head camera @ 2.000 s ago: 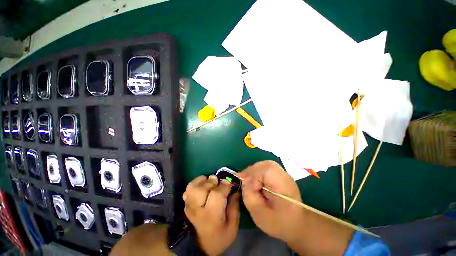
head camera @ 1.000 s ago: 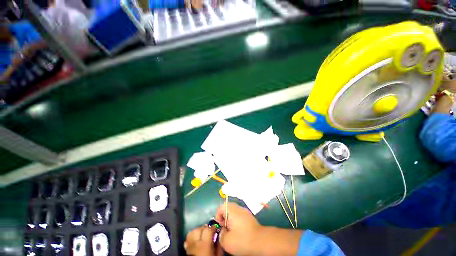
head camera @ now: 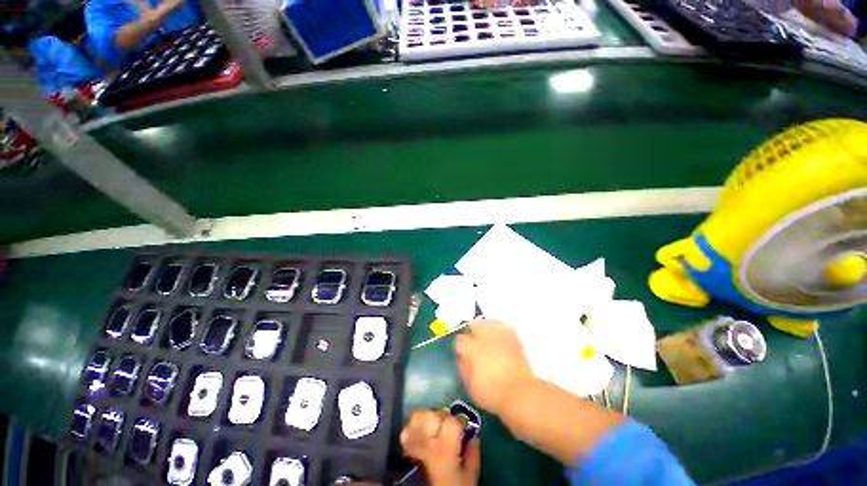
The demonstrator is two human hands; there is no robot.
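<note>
My left hand [head camera: 439,444] is at the bottom centre. It holds a small watch body [head camera: 465,416] with a dark face and silver rim by its edges. My right hand [head camera: 492,363] is above it, palm down over the left edge of the white wipes [head camera: 528,280]. Its fingertips are beside a thin bamboo stick [head camera: 435,338]; whether they grip anything is hidden. A black slotted tray [head camera: 388,380] left of my hands holds watch bodies, some dark glass up, some white back up. One slot in the second row has only a small scrap.
Several stick ends [head camera: 626,389] stick out below the wipes. Yellow-orange bits [head camera: 438,327] lie around them. A clear-and-silver container [head camera: 740,342] and brown block [head camera: 689,355] stand right, near a yellow cartoon fan [head camera: 803,204]. Other workers' blue sleeves [head camera: 143,28] show behind.
The view has lifted, then shifted left. My right hand has moved away from the watch body, up to the wipes' edge; the stick it held no longer shows. My left hand still holds the watch body.
</note>
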